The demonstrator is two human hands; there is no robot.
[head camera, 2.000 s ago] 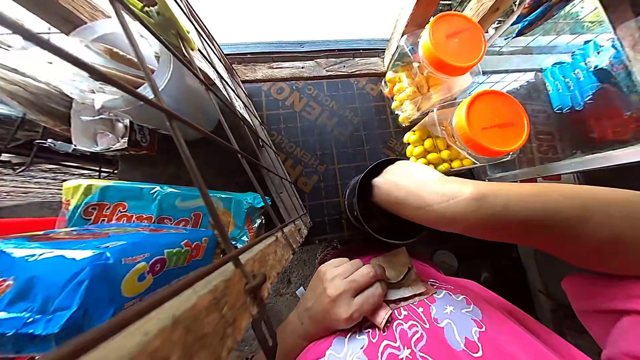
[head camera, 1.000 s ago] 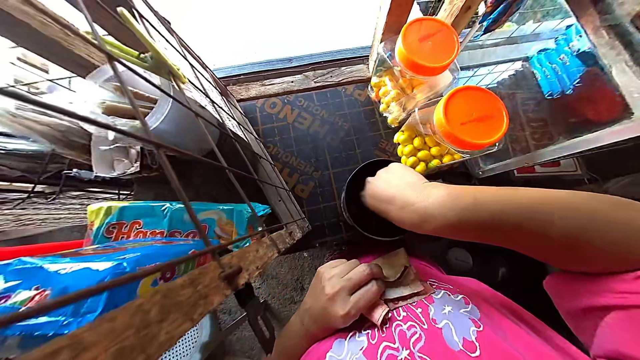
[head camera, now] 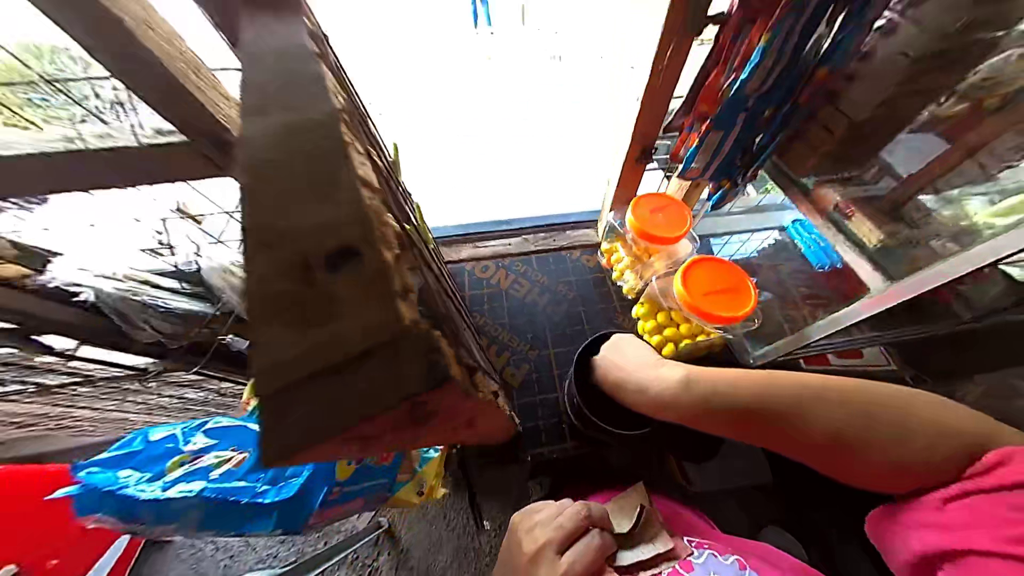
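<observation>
A round black container [head camera: 580, 392] stands on the dark printed board, tilted a little. My right hand [head camera: 632, 370] reaches into its mouth; the fingers are hidden inside, so what they touch does not show. Near my lap, at the bottom of the view, my left hand [head camera: 556, 538] is closed on a folded piece of brown cardboard [head camera: 640, 532]. Two clear plastic jars with orange lids stand just beyond the container: the nearer jar [head camera: 680, 324] holds yellow balls, the farther jar [head camera: 632, 256] small yellow wrapped pieces.
Wooden posts and a beam [head camera: 320, 240] rise close by on the left. Blue snack packs [head camera: 200, 480] lie below them. A glass case [head camera: 880, 296] with a metal edge is on the right, and colourful packets [head camera: 752, 88] hang above it. A dark board [head camera: 528, 320] lies ahead.
The view has swung, bringing the wooden beam across the left side. My right hand stays inside the black container, and my left hand keeps its hold on the cardboard.
</observation>
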